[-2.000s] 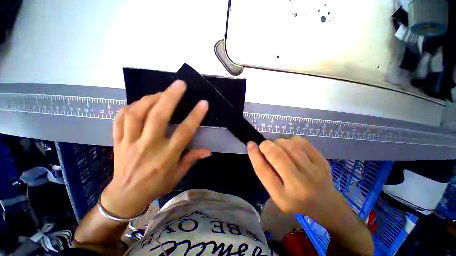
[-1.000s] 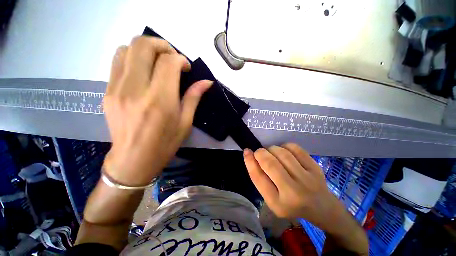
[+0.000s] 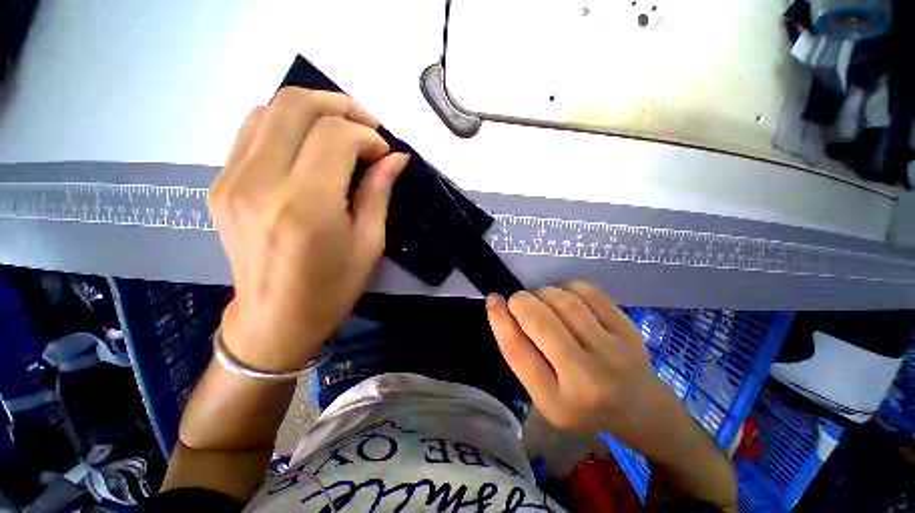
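A black fabric panel (image 3: 426,263) lies slanted on the table's front part, over the printed ruler. A narrower black strip (image 3: 486,269) lies along it and runs down right past its edge. My left hand (image 3: 301,200) covers the panel's upper left part, with thumb and forefinger pinching the black fabric; whether they hold strip, panel or both is hidden. My right hand (image 3: 567,346) pinches the strip's lower end at the table's front edge.
White table with a grey front edge and printed ruler (image 3: 642,248). The machine bed plate (image 3: 622,75) is at upper right, with black and white scraps (image 3: 838,95) beyond it. Blue crates (image 3: 702,366) stand below at right and left. Light and dark fabric (image 3: 90,471) lies lower left.
Since the first frame the panel has turned from straight to slanted, and my left hand has gone from spread fingers to a pinch. Over the last second, only slight shifts show.
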